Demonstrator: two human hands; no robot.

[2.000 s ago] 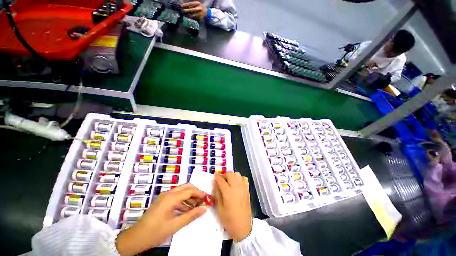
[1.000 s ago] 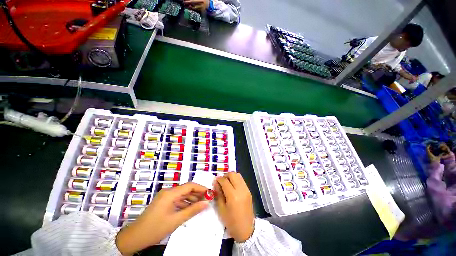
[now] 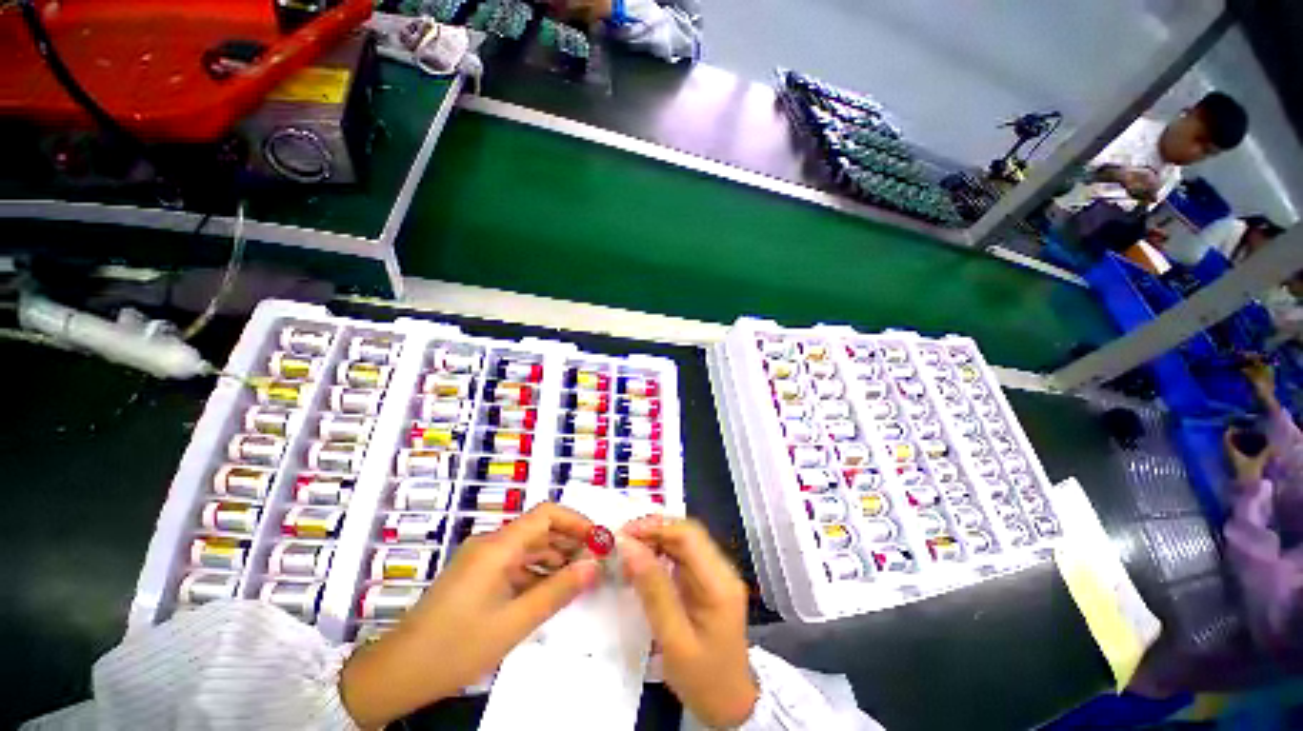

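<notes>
My left hand [image 3: 493, 586] holds a small cylindrical component with a red end [image 3: 600, 541] between thumb and fingers, above the near tray's lower right part. My right hand [image 3: 693, 607] is beside it, thumb and fingers pinched close at the component's right side; whether they grip the component or the sheet's edge is hard to tell. A white sheet [image 3: 572, 678] lies under both hands and over part of the near white tray [image 3: 175, 536]. The tray's pockets hold rows of cylinders, white and silver at left, black and red at right.
Stacked white trays [image 3: 757, 528] of similar parts stand at right, with a white and yellow paper [image 3: 1100, 600] beside them. A white cabled tool [image 3: 115, 340] lies at left. A red bin [image 3: 157, 86] sits on a metal box [image 3: 303, 143]. A green conveyor [image 3: 686, 236] runs behind. People work beyond.
My right hand has turned and its fingers have opened out somewhat from the component. My left hand still holds it. The view has shifted slightly.
</notes>
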